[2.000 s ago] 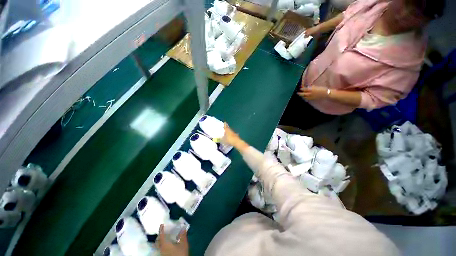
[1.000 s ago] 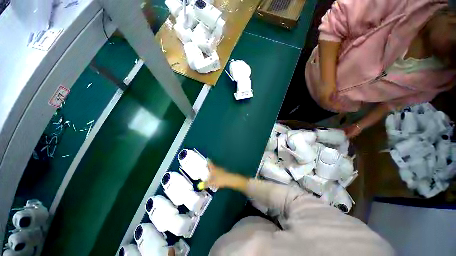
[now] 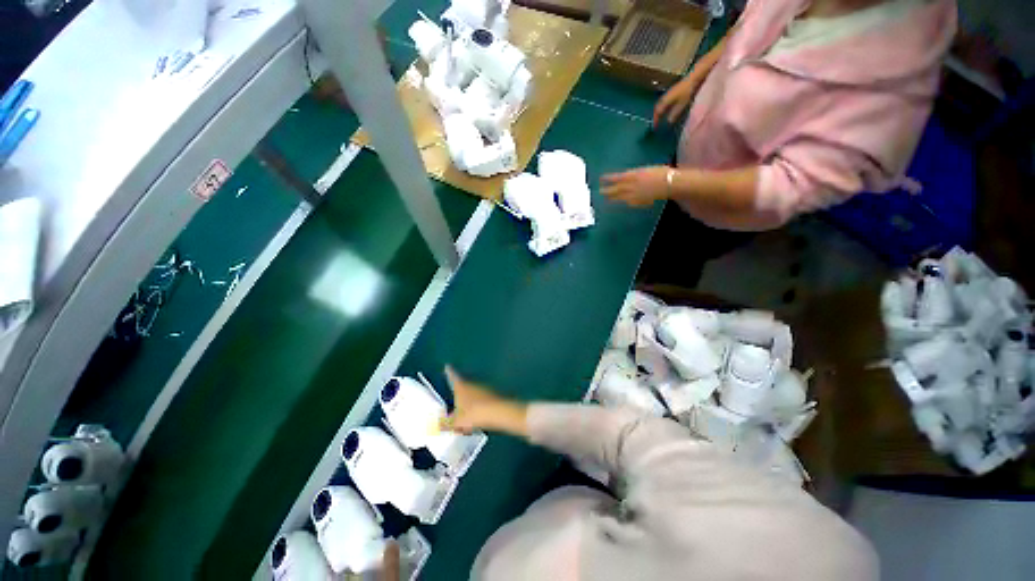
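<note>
White security cameras with dark round lenses stand in a slanted row along the green bench edge. The end camera (image 3: 410, 404) is nearest my right hand (image 3: 474, 411). My right hand lies against its side, index finger and thumb spread, with a small yellow spot near a fingertip. More cameras (image 3: 384, 468) follow, bases towards me. My left hand (image 3: 392, 561) shows only as a bit of finger beside the lower cameras (image 3: 350, 529); the rest is cut off by the bottom edge, so its grip is hidden.
Two white cameras (image 3: 549, 202) lie farther up the bench by a pink-clothed person's hand (image 3: 638, 186). A pile (image 3: 482, 97) sits on brown board. A metal post (image 3: 392, 148) rises beside the conveyor (image 3: 255, 386). Heaped cameras (image 3: 709, 363) are below the bench, right.
The row and my right hand have moved towards the lower left of the picture. A second camera now lies beside the one up the bench. The other person's hands have moved to the bench.
</note>
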